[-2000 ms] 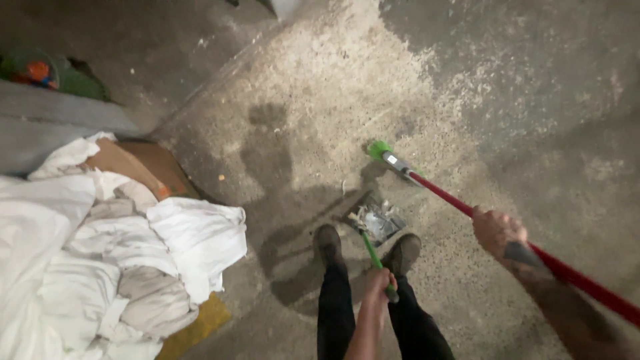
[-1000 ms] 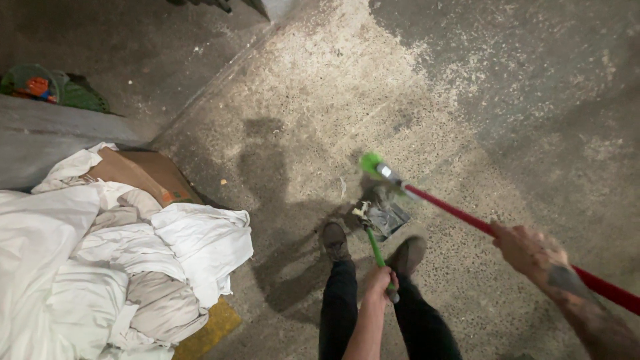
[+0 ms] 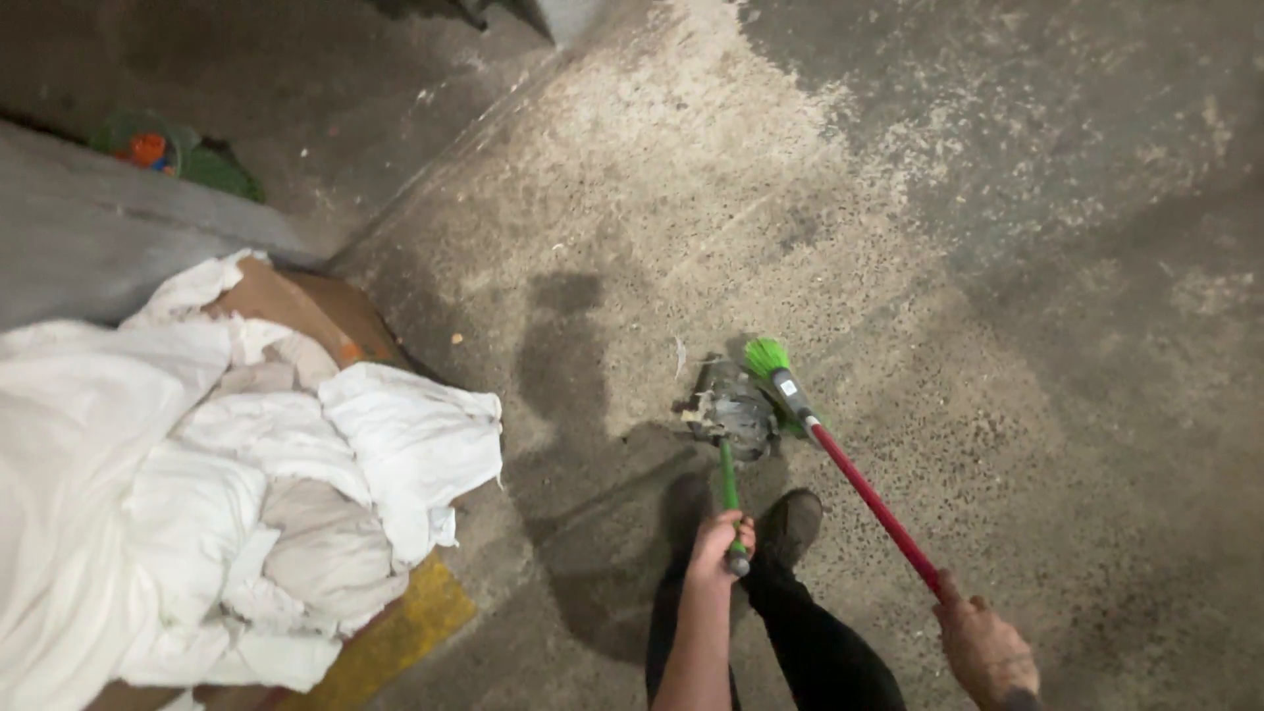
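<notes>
My left hand [image 3: 723, 543] is closed around the green handle of a dustpan [image 3: 736, 410], low in front of my shoes. Grey debris and pale scraps fill the pan and hide much of it. At the lower right, my right hand [image 3: 983, 637] grips the red pole of a broom [image 3: 874, 499]. The broom's green bristles [image 3: 766, 357] are at the floor just right of the pan's far edge. A thin pale strip [image 3: 679, 357] lies on the concrete to the left of the pan.
White and beige cloths [image 3: 247, 464] are heaped at the left over a cardboard box [image 3: 311, 311]. A grey low wall or block [image 3: 128, 222] stands behind them. Beyond it is a green net-like item with orange pieces [image 3: 148, 150]. Yellow paint [image 3: 420, 612] marks the floor beside the heap.
The broom head has moved from the pan's far side to its right side. My right hand has come lower and closer to my body. My left hand still holds the dustpan handle.
</notes>
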